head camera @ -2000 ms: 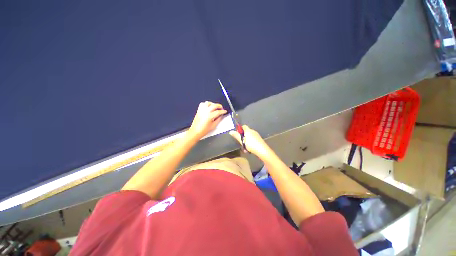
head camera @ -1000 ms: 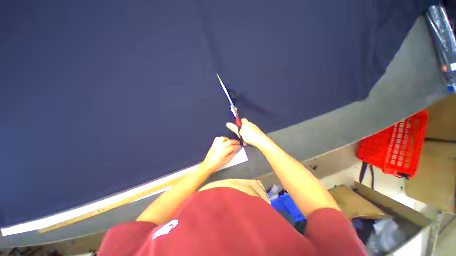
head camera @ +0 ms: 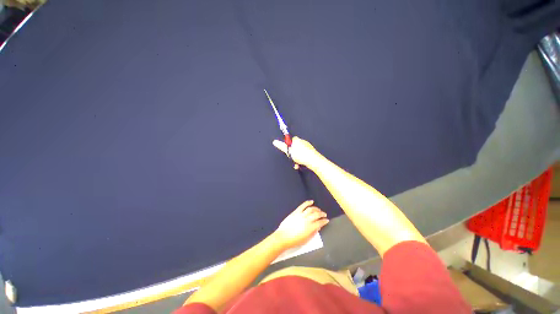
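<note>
Dark navy fabric (head camera: 166, 135) covers most of the table. My right hand (head camera: 299, 151) is shut on the fabric shears (head camera: 282, 126), holding the red handle out over the cloth, with the long silver blades pointing away from me. A short dark line shows in the cloth behind the handle. My left hand (head camera: 302, 223) lies on the cloth near its near edge, fingers fairly close together, just beyond the end of the white strip (head camera: 312, 245). Whether it pinches any cloth cannot be told.
A yellow-tan wooden strip (head camera: 144, 297) lies along the near edge beside the white strip. A small whitish block (head camera: 10, 292) is at the far left. A plastic-wrapped roll (head camera: 552, 56) is at the right edge. A red basket (head camera: 516, 214) and cardboard stand below the table at right.
The shears and my right hand have moved farther in over the cloth from the near edge. My left hand now lies apart from the shears, nearer the edge. The view has shifted forward.
</note>
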